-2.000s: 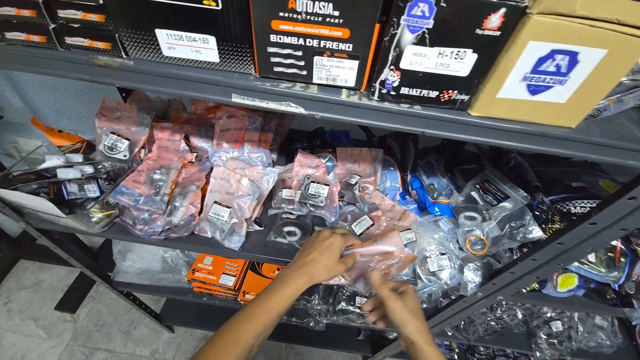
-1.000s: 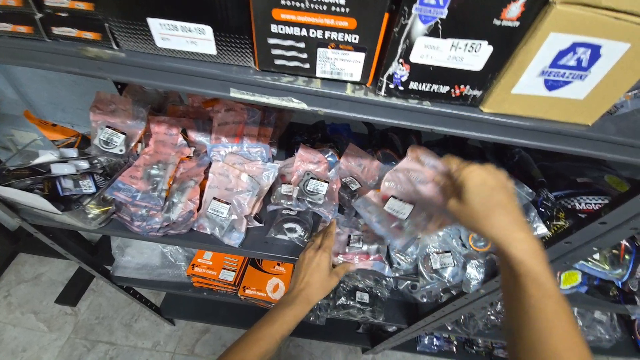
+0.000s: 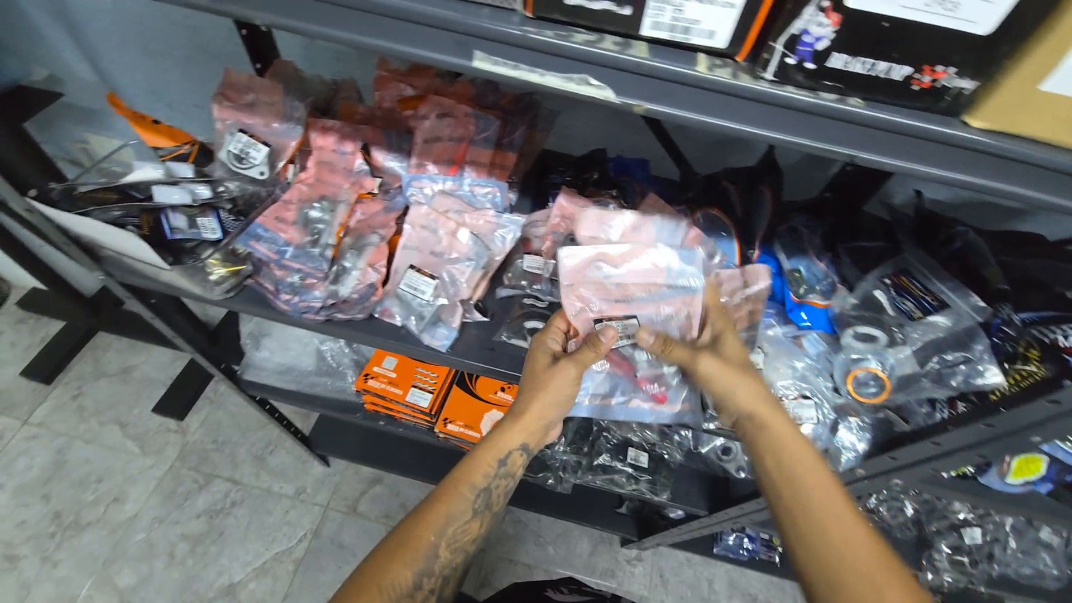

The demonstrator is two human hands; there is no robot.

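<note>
Between both hands I hold a pink-and-clear plastic parts bag [image 3: 632,285] in front of the middle shelf. My left hand [image 3: 557,368] grips its left side, the thumb beside a small printed label. My right hand [image 3: 712,356] grips the right side, its thumb at the label's other edge. A small red item shows through the lower part of the bag. Behind it lie more pink bags [image 3: 620,224], partly hidden. To the left, several similar pink bags [image 3: 314,218] are heaped on the shelf, with a clear-fronted labelled bag [image 3: 440,268] at the shelf's edge.
Boxes [image 3: 687,21] stand on the upper grey metal shelf [image 3: 553,63]. Orange boxes [image 3: 406,385] and clear bags lie on the shelf below. Clear bags with ring-shaped parts [image 3: 871,360] sit at the right, near a slanted perforated metal upright [image 3: 988,427]. Tiled floor shows at lower left.
My right hand has come back from the right with a pink bag, and my left hand has left the shelf's edge to hold a bag as well. The view has moved closer to the shelf.
</note>
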